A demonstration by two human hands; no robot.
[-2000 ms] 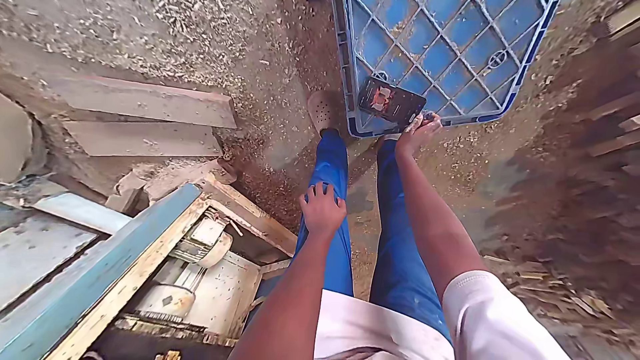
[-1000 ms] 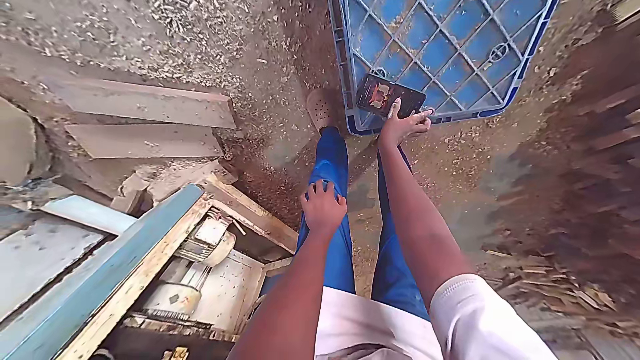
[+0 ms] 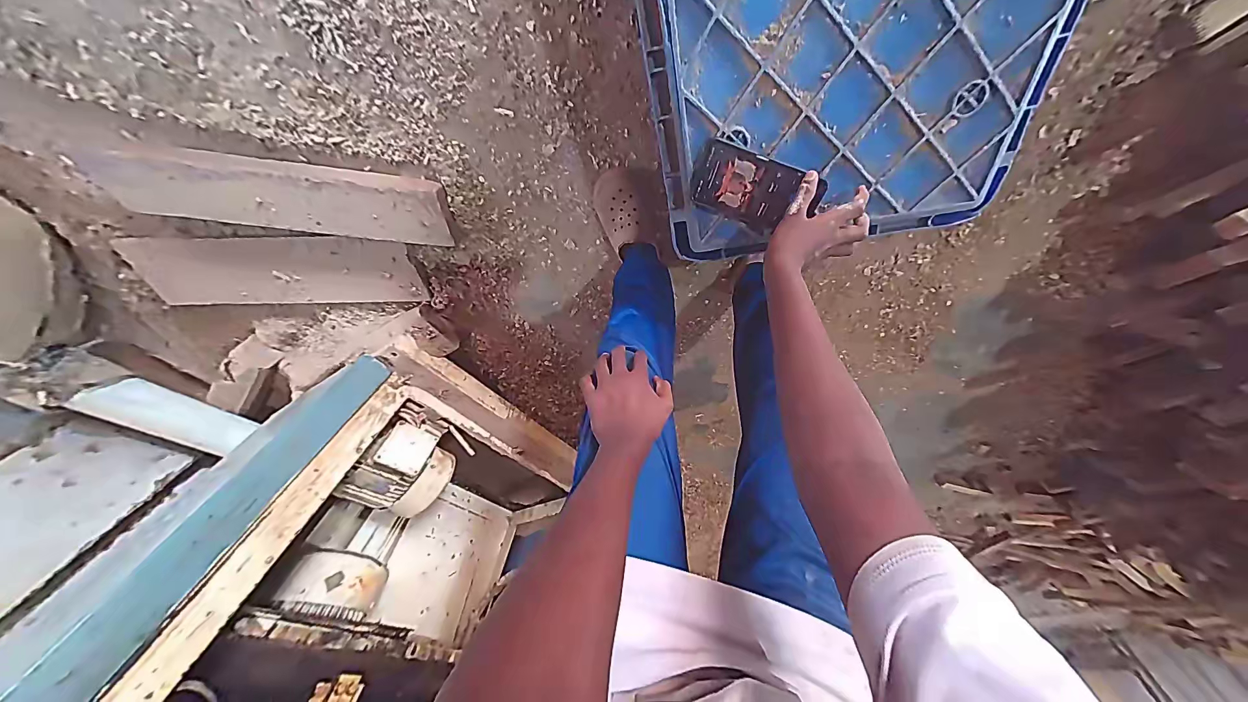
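Note:
My right hand (image 3: 821, 226) reaches over the near edge of a blue plastic crate (image 3: 936, 210) with a ribbed top. Its index finger rests on the right end of a dark smartphone (image 3: 746, 187), whose screen is lit; the other fingers are spread beside the phone. The phone lies on the crate's near left corner. My left hand (image 3: 626, 402) rests on my left knee, over the blue trouser leg (image 3: 648, 302), with its fingers slightly apart and nothing held.
A wooden machine frame with a blue-painted beam (image 3: 214, 526) and an electric motor (image 3: 336, 580) stands at lower left. Two wooden boards (image 3: 283, 200) lie on the shaving-strewn ground above it. Wood scraps (image 3: 1082, 561) are heaped at right. A tan clog (image 3: 619, 210) is on my left foot.
My right hand was at the phone's lower right corner, moved left onto it, and is now back toward its right end. My left hand has stayed on the knee.

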